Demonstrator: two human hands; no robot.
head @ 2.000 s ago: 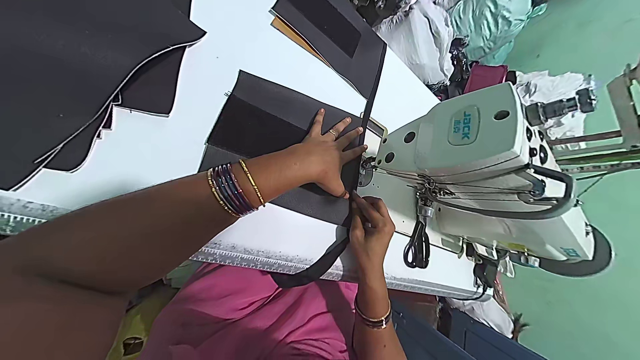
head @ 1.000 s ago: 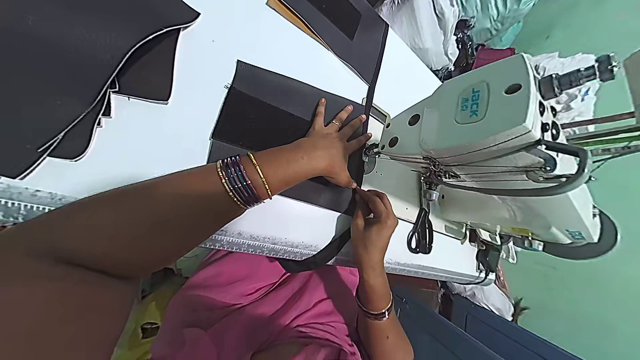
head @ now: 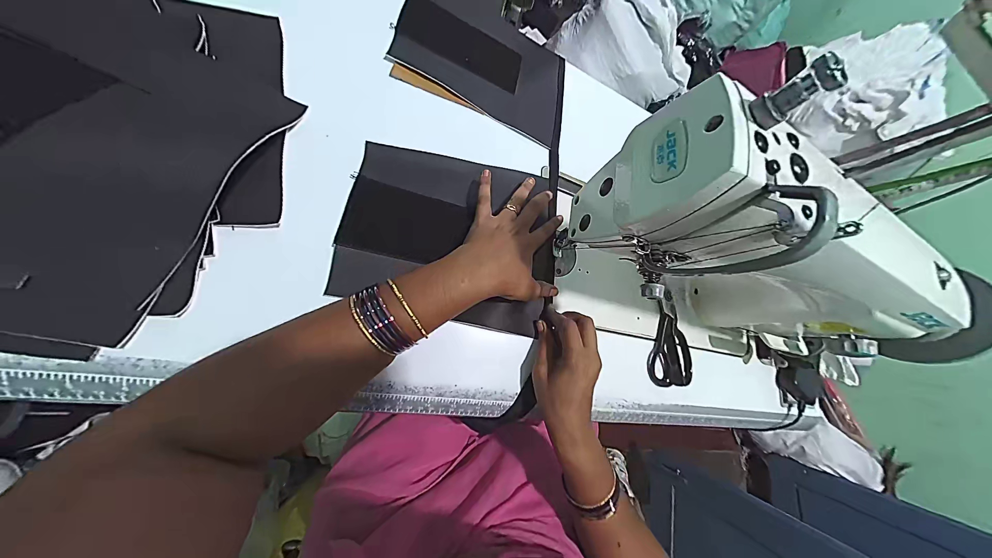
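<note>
My left hand (head: 508, 240) lies flat, fingers spread, on a black fabric panel (head: 411, 217) beside the needle area of a white Jack sewing machine (head: 674, 178). My right hand (head: 570, 360) pinches a black fabric strip (head: 527, 391) close to the panel's lower right corner. Part of that strip runs up along the panel's right edge and on to another black panel (head: 473, 54) farther up the table. The strip's other end hangs over the table's near edge. The fingers hide where strip and panel meet at my right hand.
Large black fabric pieces (head: 139, 194) cover the table's left side. A ruler scale (head: 434, 404) runs along the near edge. Black-handled snips (head: 670, 353) hang at the machine. White bags (head: 620, 46) lie behind the table.
The panel under my left hand has shifted up relative to the needle area, and the strip's loop near the table edge has shortened. Both hands keep nearly the same pose.
</note>
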